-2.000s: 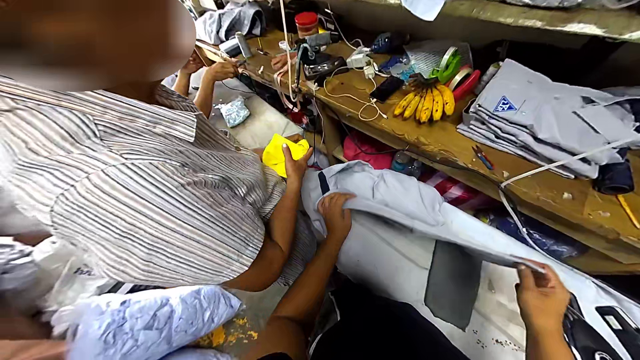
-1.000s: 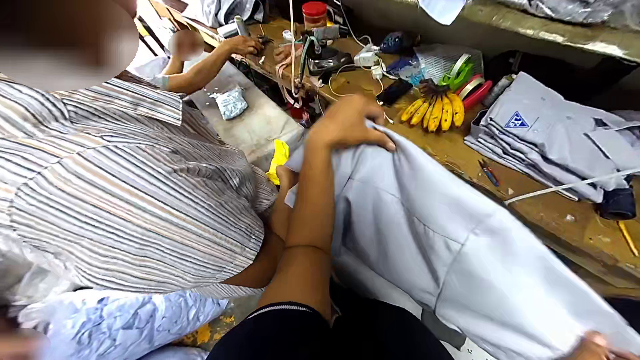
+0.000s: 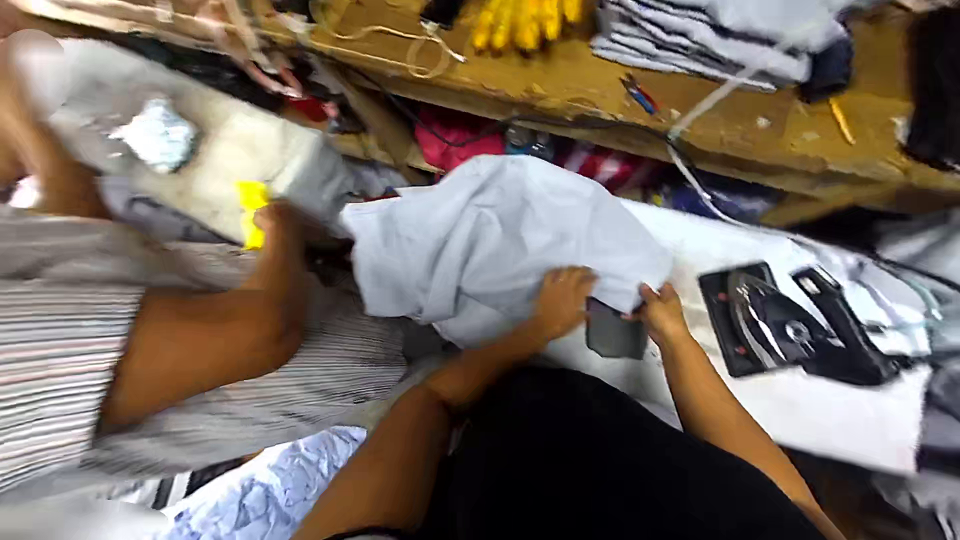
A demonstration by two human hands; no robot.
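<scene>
A light grey garment [image 3: 495, 232] lies bunched over the white-covered ironing surface [image 3: 810, 420] before me. My left hand [image 3: 564, 301] rests on its near part, fingers spread on the cloth; whether they grip is hard to tell. The garment's right corner is pinched between the fingers of my right hand [image 3: 660, 311]. Just below and between both hands, a dark grey patch [image 3: 616, 330] shows on the surface. To the right of my right hand, a black clothes iron [image 3: 787, 322] sits on a dark rest.
A person in a striped shirt [image 3: 60, 360] is close at my left, one hand holding yellow cloth [image 3: 253, 214]. Beyond the garment runs a wooden shelf [image 3: 585, 97] with folded garments [image 3: 697, 37], bananas [image 3: 525, 22] and small pliers [image 3: 639, 96]. A white cord [image 3: 701, 187] hangs from it.
The garment was spread lengthwise to the right, my left hand raised at its far edge; now it lies bunched, with both hands close together at its near right part. The view has swung downward and right.
</scene>
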